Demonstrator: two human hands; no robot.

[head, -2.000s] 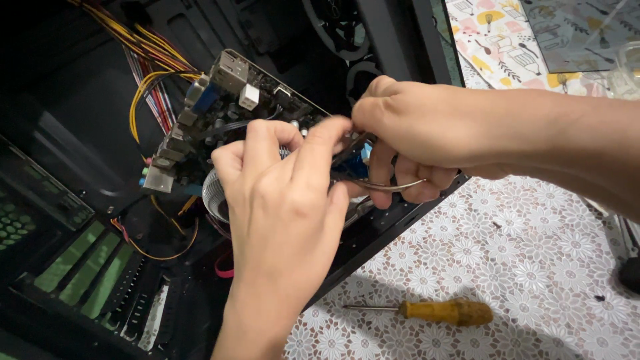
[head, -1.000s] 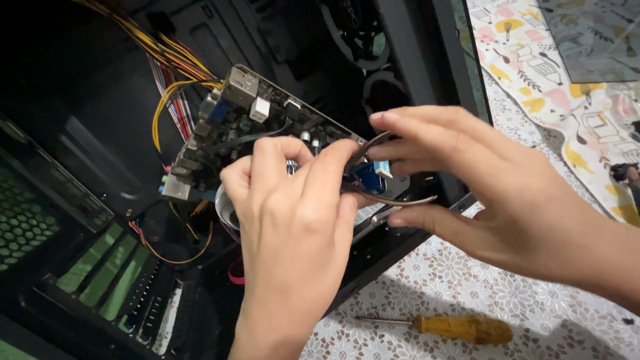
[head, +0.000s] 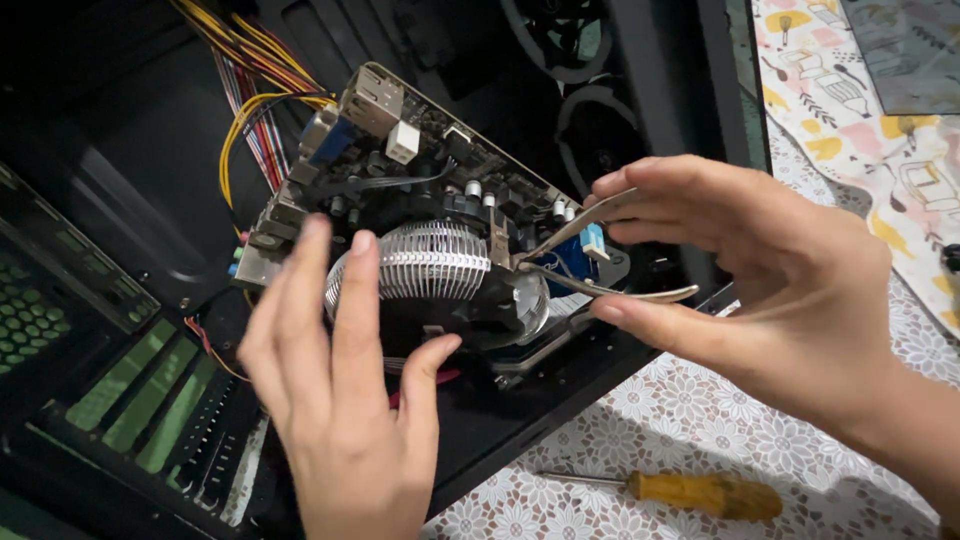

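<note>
My right hand [head: 750, 262] holds a pair of metal pliers [head: 592, 289] with the handles spread between its thumb and fingers. The pliers' jaws meet a metal clip [head: 500, 238] beside a round finned CPU cooler [head: 431, 262]. My left hand [head: 349, 375], its fingers apart, is over the cooler's left side; whether the fingertips touch it I cannot tell. The cooler sits on a motherboard [head: 442, 120], which lies tilted inside a black computer case [head: 525, 442]. A blue heatsink or part [head: 566, 266] with a light blue connector is behind the pliers.
A screwdriver with a yellow handle [head: 705, 495] lies on the white lace tablecloth [head: 637, 409] below the case. Yellow, red and other coloured cables [head: 259, 97] run to the board's upper left. A dark transparent panel [head: 907, 52] rests at the top right on a patterned cloth [head: 885, 157].
My left hand has moved left and down off the pliers' area and opened, uncovering the finned cooler. My right hand, earlier closed around the pliers, now has its fingers and the handles spread wider.
</note>
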